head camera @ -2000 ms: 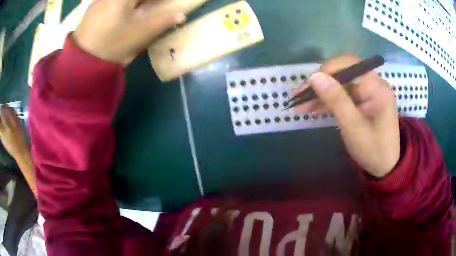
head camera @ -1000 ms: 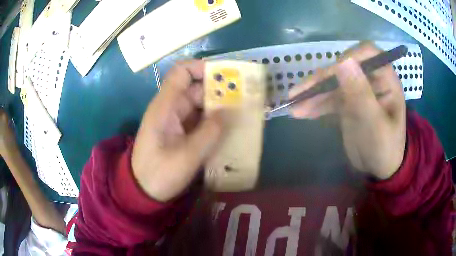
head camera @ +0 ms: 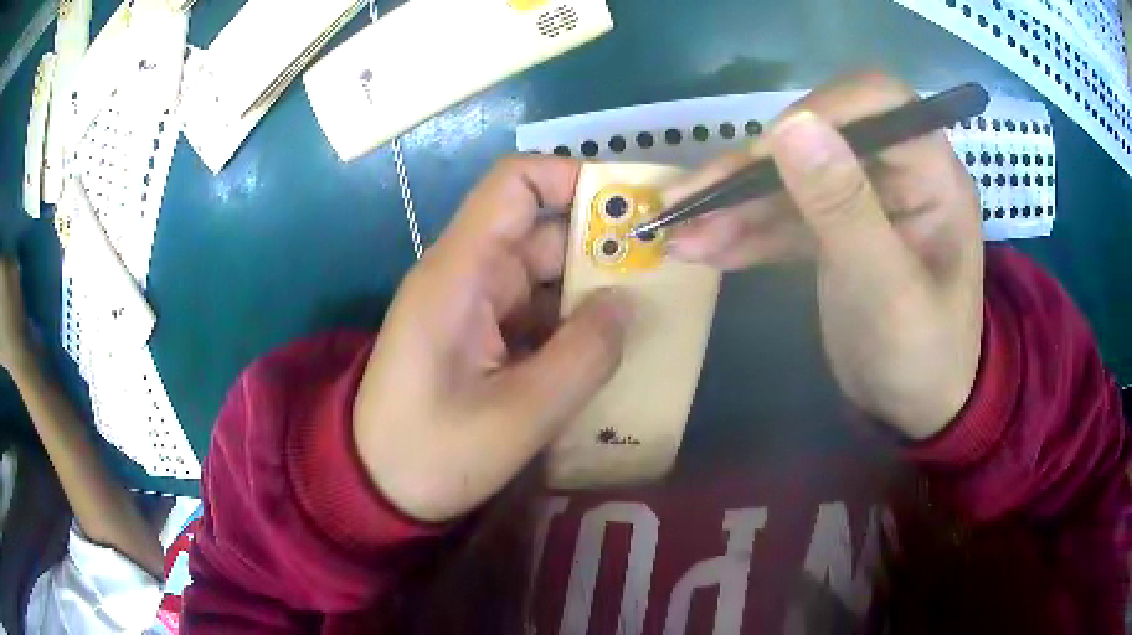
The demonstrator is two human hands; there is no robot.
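My left hand (head camera: 478,335) holds a cream phone back cover (head camera: 646,360) upright in front of me, thumb on its face. The yellow camera area (head camera: 643,253) is at its upper end, with several dark round spots; a small dark logo is near the lower end. My right hand (head camera: 869,236) holds dark tweezers (head camera: 912,120) like a pen. The fine tips are at the camera area, among the spots; whether they hold a piece cannot be told. A white sheet of dark dots (head camera: 1018,170) lies behind my right hand, partly hidden by both hands and the cover.
Another cream cover (head camera: 441,68) lies beyond my left hand, crossing a pale cord (head camera: 407,199). More covers (head camera: 255,75) and dotted sheets (head camera: 137,372) lie at the left. Another dotted sheet (head camera: 1055,56) is at the upper right. Another person's forearm (head camera: 62,434) is at the left edge.
My left hand has come from the upper left and now holds a cover near my chest. The tweezer tips have moved from the sheet to beside the cover, then onto its camera area.
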